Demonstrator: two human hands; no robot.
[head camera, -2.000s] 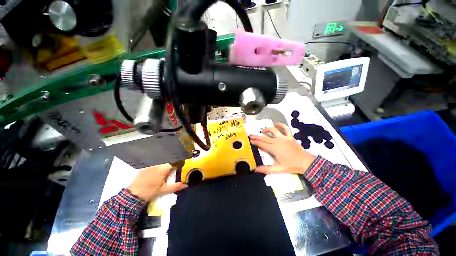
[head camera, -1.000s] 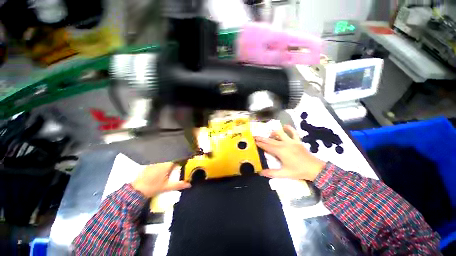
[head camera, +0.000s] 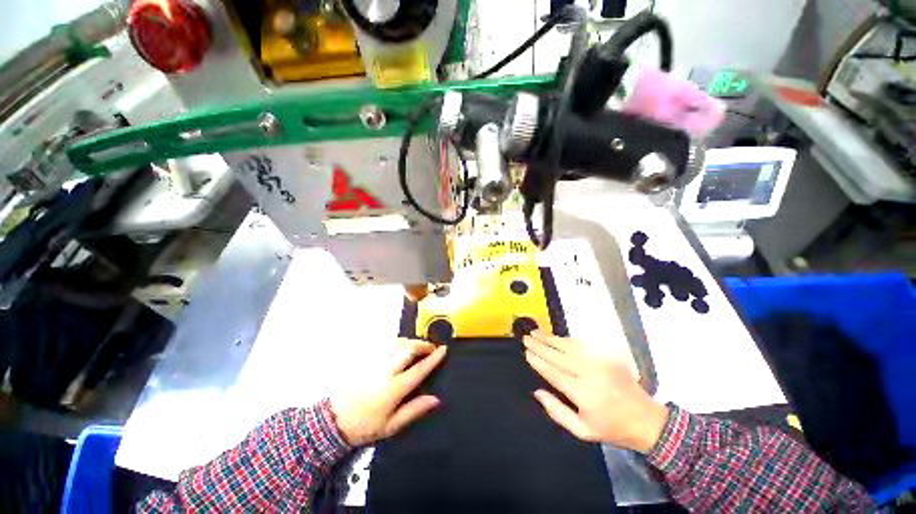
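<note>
A yellow template (head camera: 482, 309) with round holes and handwriting lies under the machine head. A black fabric panel (head camera: 487, 432) runs from under it towards me, with black edges showing at both template sides. My left hand (head camera: 387, 397) rests flat on the panel's left edge, fingertips just below the template's lower left hole. My right hand (head camera: 593, 392) lies on the panel's right edge, fingertips at the lower right hole. Both hands have fingers apart and grasp nothing. Black round patches (head camera: 665, 276) lie on the white sheet (head camera: 718, 346) at the right.
The grey machine head (head camera: 347, 216) stands left of the template, with a red knob (head camera: 169, 35) and green slotted bar (head camera: 321, 113). A lit screen (head camera: 740, 185) stands behind right. Blue totes are at the right (head camera: 753, 291) and lower left (head camera: 88, 467).
Both hands have moved from the template's sides down onto the fabric panel below it. The camera view has shifted, showing more of the machine head and left tote.
</note>
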